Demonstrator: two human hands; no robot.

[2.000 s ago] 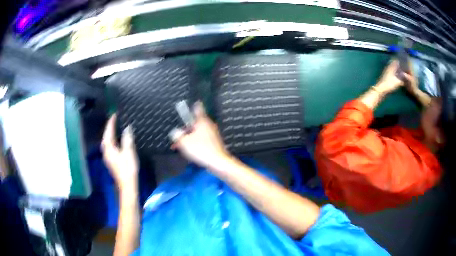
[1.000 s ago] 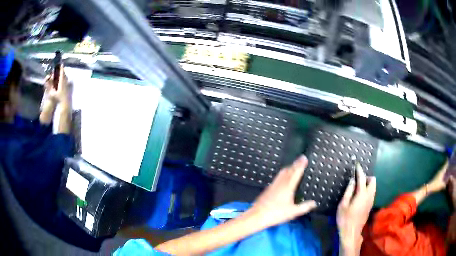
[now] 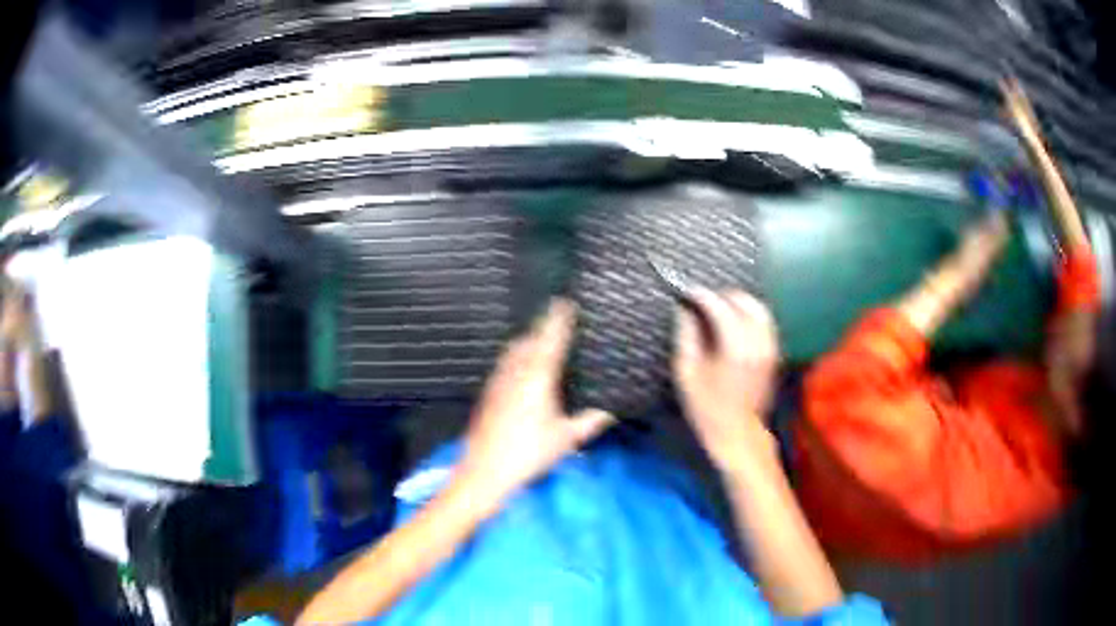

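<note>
The right component tray point(image 3: 630, 330), dark with rows of blurred pale dots, lies on the green bench in front of me. The left component tray point(image 3: 422, 294) lies beside it, with light streaks across it. My left hand point(image 3: 529, 397) is at the right tray's left and near edge, thumb and fingers spread; whether it touches the tray is unclear. My right hand point(image 3: 731, 355) is over the right tray's right side, fingers bent around a thin tool, perhaps tweezers point(image 3: 669, 276), whose glinting tip points up-left over the tray. The picture is blurred.
A person in orange point(image 3: 924, 428) sits at the right, hands near a small blue item point(image 3: 1004, 187). White paper on a green board point(image 3: 129, 355) is at the left. Metal rails and a green strip point(image 3: 514, 100) run beyond the trays. A blue stool point(image 3: 324, 477) is below left.
The view has swung back left, so the trays appear further left than one second ago. Both hands stay around the right tray. Two seconds ago they were at the left tray.
</note>
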